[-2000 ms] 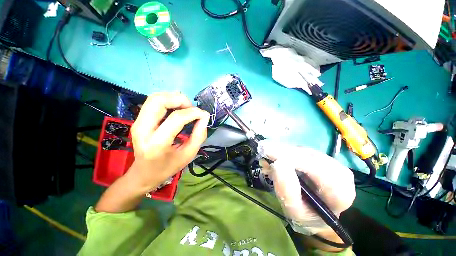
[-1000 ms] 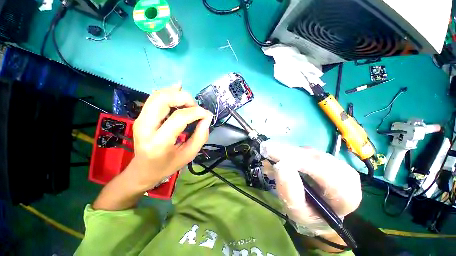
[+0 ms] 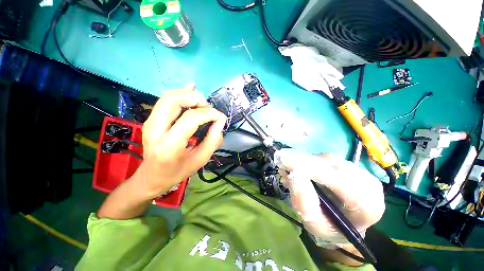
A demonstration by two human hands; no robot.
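The device unit (image 3: 244,95), with its circuit board showing, lies at the bench's front edge. My left hand (image 3: 180,135), bare, is at the unit's left side, thumb and fingertips pinched on thin wires or a black cable there; which one is hard to tell. My right hand (image 3: 331,196), in a thin translucent glove, holds the soldering iron (image 3: 339,219) like a pen. The iron's silver shaft points up-left and its tip is at the board's lower edge, close to my left fingertips. Black cable (image 3: 241,193) runs below the unit over my lap.
Solder spool (image 3: 172,26) stands at back left. Fume extractor (image 3: 371,32) is at back right, with a crumpled white cloth (image 3: 310,69) and the orange electric screwdriver (image 3: 367,132) near it. A white-grey glue gun (image 3: 425,153) lies far right. Red parts tray (image 3: 114,172) is beside my lap.
The view has shifted slightly, so the spool sits higher in the picture. Since the earliest frame the iron and my right hand show little movement; both hands keep their grips.
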